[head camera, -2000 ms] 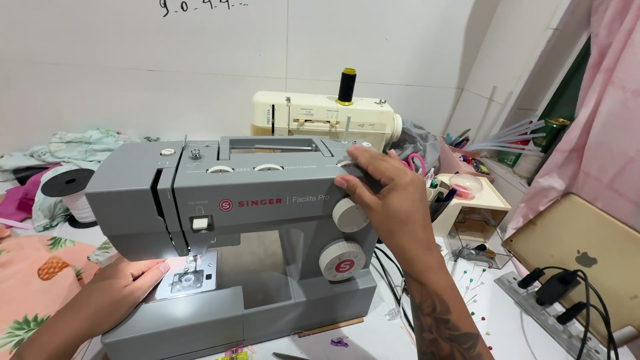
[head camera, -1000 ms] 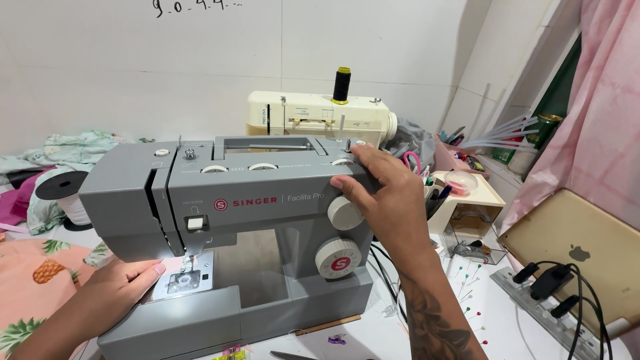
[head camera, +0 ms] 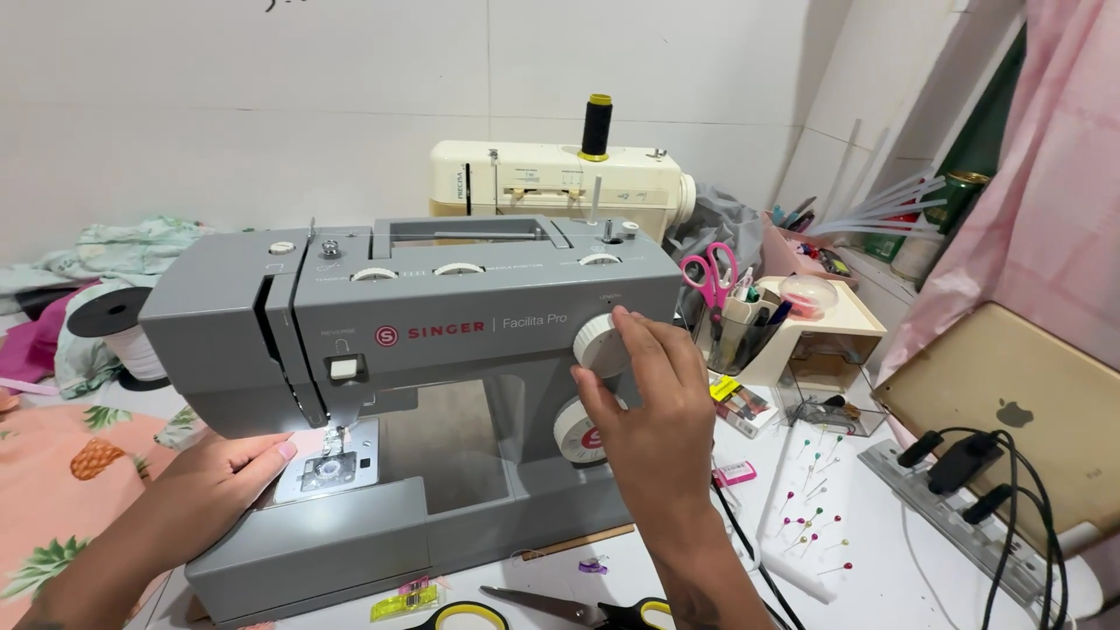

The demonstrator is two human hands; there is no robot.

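A grey Singer sewing machine (head camera: 411, 350) stands in front of me with its lamp lit. My right hand (head camera: 652, 394) has thumb and fingers around the upper white stitch-length dial (head camera: 602, 346), above the lower dial (head camera: 582, 430) with the red emblem, which it partly covers. At the needle area, my left hand (head camera: 219, 477) rests beside the metal needle plate (head camera: 337, 468); its thumb and index finger pinch the edge of a pale pink fabric (head camera: 306, 440) that lies near the presser foot (head camera: 334, 440). Peach fabric with pineapples (head camera: 66, 477) spreads at the left.
Behind stands a cream sewing machine (head camera: 542, 179) with a black thread cone (head camera: 597, 127). Black-handled scissors (head camera: 556, 605) and sewing clips (head camera: 404, 602) lie in front. At right are pink scissors (head camera: 713, 276), scattered pins (head camera: 809, 525), a power strip (head camera: 927, 516) and a tablet (head camera: 1006, 420).
My right hand has moved from the top right of the machine down to the upper front dial. My left hand stays beside the needle plate.
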